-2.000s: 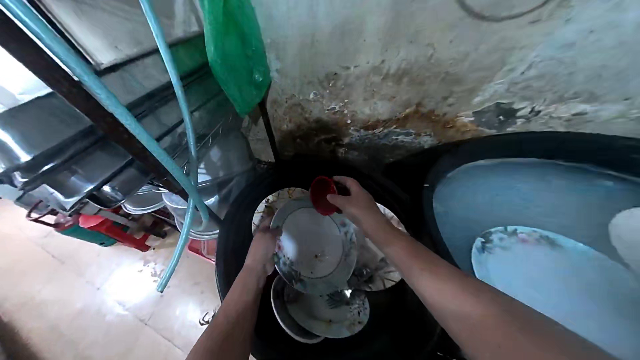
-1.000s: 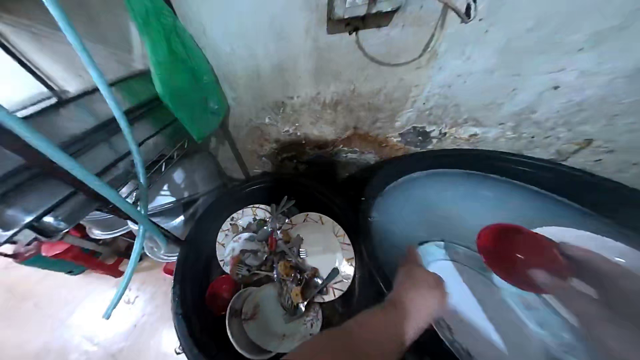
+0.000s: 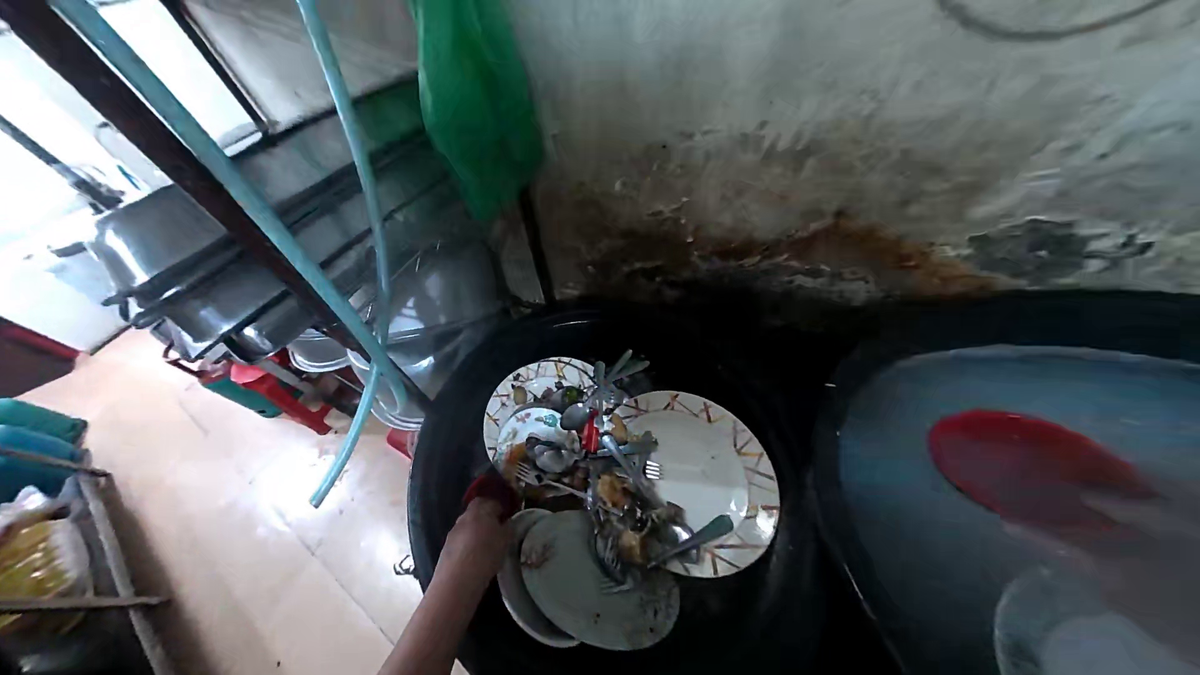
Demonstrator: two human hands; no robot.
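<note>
My left hand [image 3: 480,539] reaches into a black tub [image 3: 439,403] at the centre, its fingers closed on a small red cup [image 3: 491,491] at the tub's left side. Beside it lie a patterned plate [image 3: 698,459] with a zigzag rim, a plain white plate [image 3: 595,572], and a heap of spoons, forks and food scraps [image 3: 614,469]. At the right, over a second black tub [image 3: 848,497] of cloudy water, my blurred right hand [image 3: 1111,562] is at the lower right edge of a red bowl [image 3: 1017,459] and appears to hold it. Its fingers are indistinct.
Behind the tubs stands a stained wall [image 3: 797,141]. A green plastic bag [image 3: 478,103] hangs above the left tub. Pale blue hoses [image 3: 361,159] run past a rack of metal pans [image 3: 187,253]. A whitish dish [image 3: 1041,619] shows in the cloudy water.
My left hand has moved from the right tub to the left one and taken hold of the small red cup. The red bowl remains at the right tub. The view has swung left.
</note>
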